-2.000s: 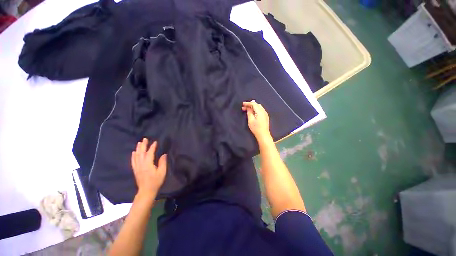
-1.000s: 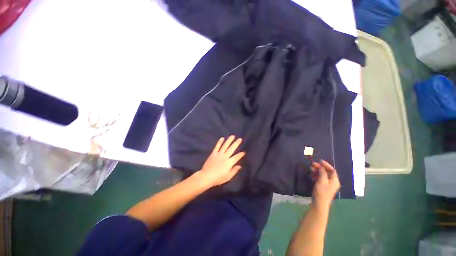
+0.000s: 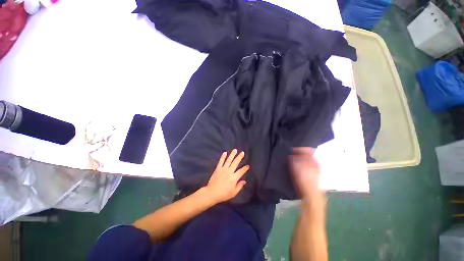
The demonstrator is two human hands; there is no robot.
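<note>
A large black garment (image 3: 213, 117) lies on the white table, with a pale stitched line curving down its left part. Its right side is bunched and folded inward. My left hand (image 3: 227, 176) rests flat on the garment near the table's front edge, fingers spread. My right hand (image 3: 305, 165) is at the garment's lower right edge and is motion-blurred; whether it grips the cloth or a tool cannot be told.
A black smartphone (image 3: 138, 138), cream thread scraps (image 3: 97, 140) and a black flask (image 3: 43, 125) lie on the table (image 3: 102, 61) at left. A silvery plastic bag (image 3: 61, 186) hangs below. A cream tub (image 3: 389, 97) with dark cloth stands beyond the right edge.
The garment's lower right part has been folded inward, baring the table there. My right hand has moved left and up. The yellowish patch no longer shows. My left hand stays nearly in place.
</note>
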